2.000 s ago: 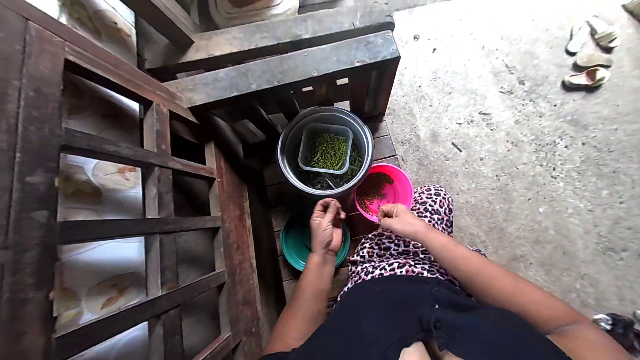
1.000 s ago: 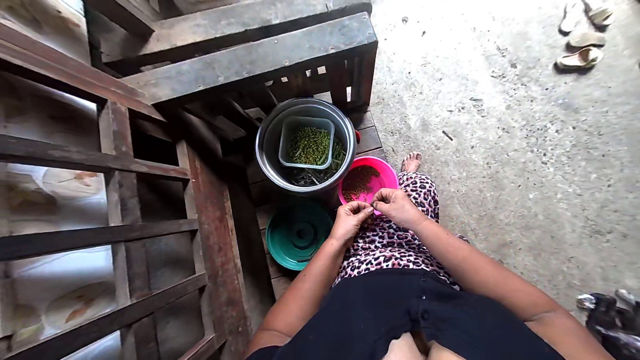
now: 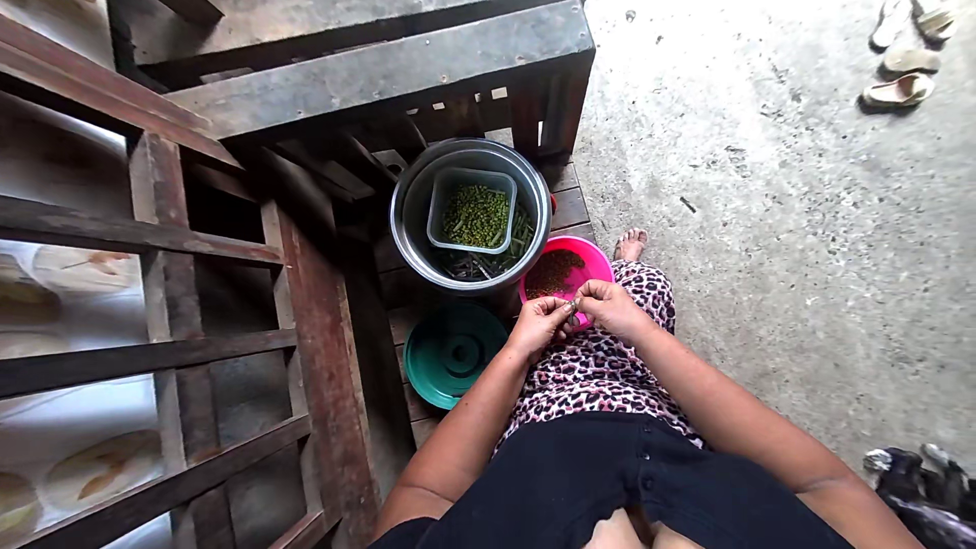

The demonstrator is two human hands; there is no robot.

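Observation:
My left hand (image 3: 540,324) and my right hand (image 3: 610,306) meet over the near rim of a pink plastic bowl (image 3: 591,255). Their fingertips pinch a small greenish pod (image 3: 571,306), partly hidden by the fingers. Small brown seeds or beans (image 3: 554,272) lie in the bowl. Left of it stands a large metal pot (image 3: 406,221); in it a clear plastic container (image 3: 473,245) of green beans or peas (image 3: 476,213) rests on green and dark pods (image 3: 518,238). A green plastic basin (image 3: 431,374) sits below the pot, left of my left forearm.
Wooden railings (image 3: 328,381) run along the left, and a wooden beam (image 3: 396,69) crosses above the pot. The vessels stand on wooden slats (image 3: 570,207). Concrete floor (image 3: 762,229) spreads to the right, with sandals (image 3: 900,90) at the top and a dark bundle (image 3: 915,488) at the lower right.
Two seconds ago my hands were apart, the left near the pot and green basin. They came together by the pink bowl and are still joined there.

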